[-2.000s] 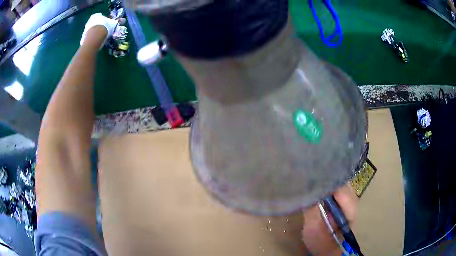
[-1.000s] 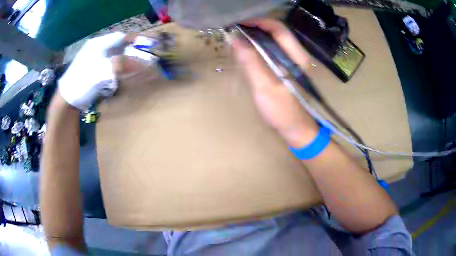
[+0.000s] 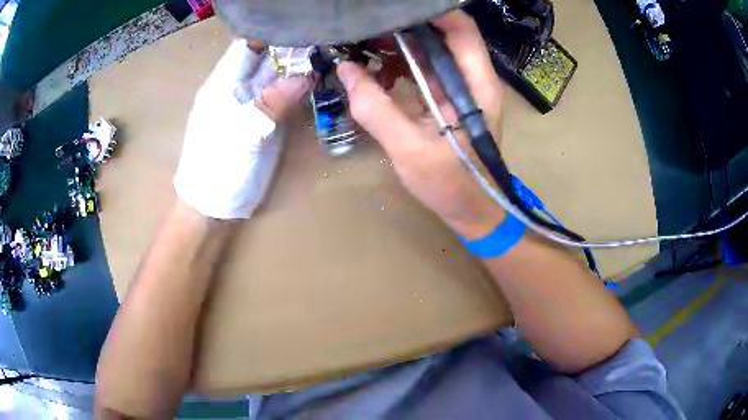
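My left hand point(image 3: 234, 131), in a white glove with bare fingertips, holds a circuit board assembly point(image 3: 332, 119) at the upper middle, over the tan mat. The assembly shows white, black, blue and silvery parts. My bare right hand point(image 3: 418, 139) holds a soldering iron point(image 3: 453, 82) by its thick black handle, and its fingertips are close to the assembly. A thin silvery solder feed tube point(image 3: 426, 82) runs along the iron. The iron's tip and the assembly's upper part are hidden or blurred under the fume hood's rim, so contact cannot be told.
The grey fume hood point(image 3: 328, 20) hangs above both hands. A black stand with a yellow speckled tray point(image 3: 548, 75) is at upper right. Several assemblies point(image 3: 49, 250) lie on the dark surface at left, one point(image 3: 654, 25) at far upper right. A blue wrist strap point(image 3: 496, 238) circles my right wrist.
My left hand has come from the far green surface to the mat's upper middle with an assembly. My right hand, still holding the iron, has come beside it. The view has tilted downward.
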